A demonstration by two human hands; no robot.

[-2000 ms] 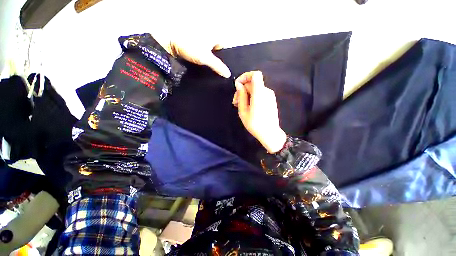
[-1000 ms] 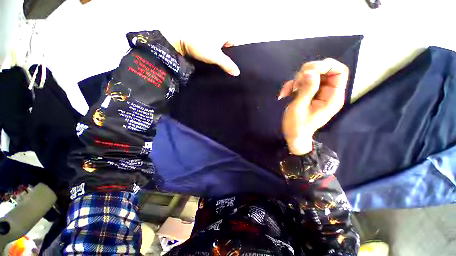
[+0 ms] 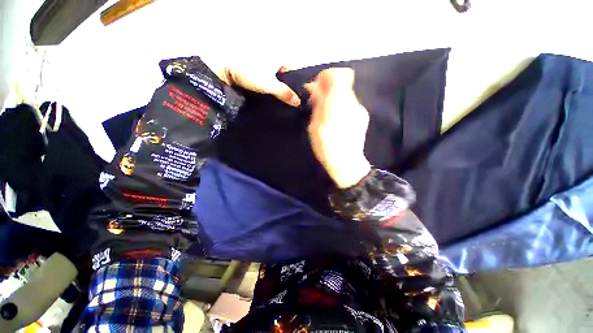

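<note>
The dark navy garment (image 3: 409,97) lies on the white table and hangs over its near edge. A brighter blue lining (image 3: 253,211) shows as a folded triangle between my forearms. My left hand (image 3: 263,84) holds the far edge of the dark cloth, with the thumb on top and a fingertip showing at the edge. My right hand (image 3: 338,123) is blurred, back up, over the cloth just right of my left thumb. Its fingertips are bunched near the far edge. No needle or thread can be made out.
A dark oblong block (image 3: 65,19) and a yellow-orange wooden strip (image 3: 125,9) lie at the far left of the white table (image 3: 312,32). A small dark loop shows at the top edge. Black cloth with white ties (image 3: 55,156) lies left. Shiny blue cloth (image 3: 533,237) hangs at right.
My right hand lifted away to the right, palm up, a second ago and is now back beside my left thumb, turned back up. My left hand has kept its hold on the cloth.
</note>
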